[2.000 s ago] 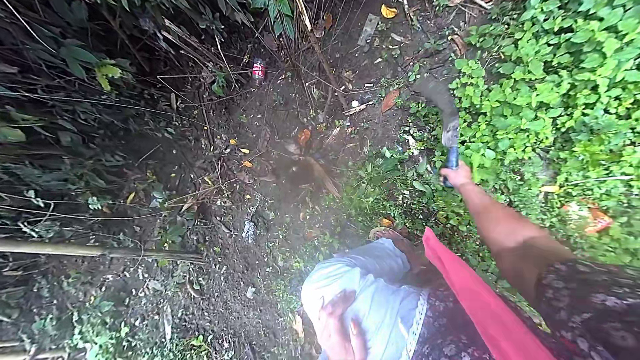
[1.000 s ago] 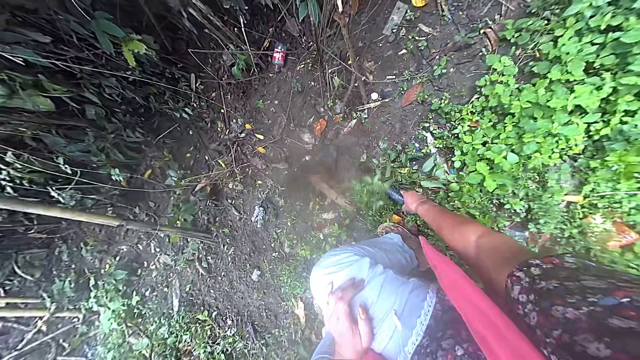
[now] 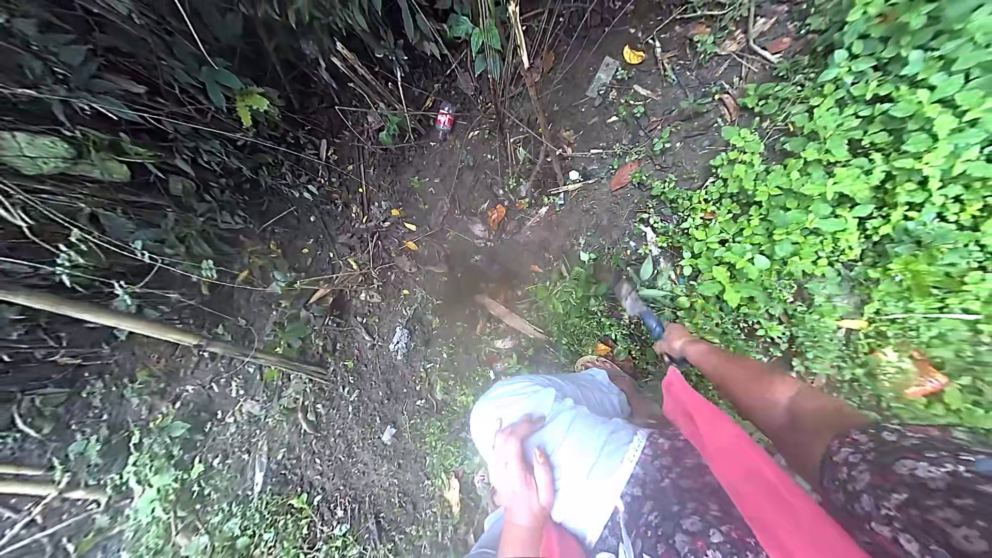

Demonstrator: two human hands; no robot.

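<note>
My right hand (image 3: 676, 343) is closed around the dark blue handle of a curved blade tool (image 3: 632, 301), low at the edge of the green plants. The blade is partly blurred and its tip is hard to make out beside a tuft of grass (image 3: 573, 301). My left hand (image 3: 521, 469) rests with fingers apart on the white cloth (image 3: 570, 403) over my knee and grips nothing. A piece of split wood or dry husk (image 3: 510, 316) lies on the soil left of the tool.
Leafy green plants (image 3: 868, 186) cover the right side. Dense brush stands at upper left, with a bamboo pole (image 3: 155, 329) along the left. A plastic bottle with a red label (image 3: 444, 120) and a thin upright stem (image 3: 536, 101) are farther forward.
My right hand has brought the blade tool down from above the green plants, where it was raised two seconds ago, to near the grass tuft. My left hand has stayed on the white cloth.
</note>
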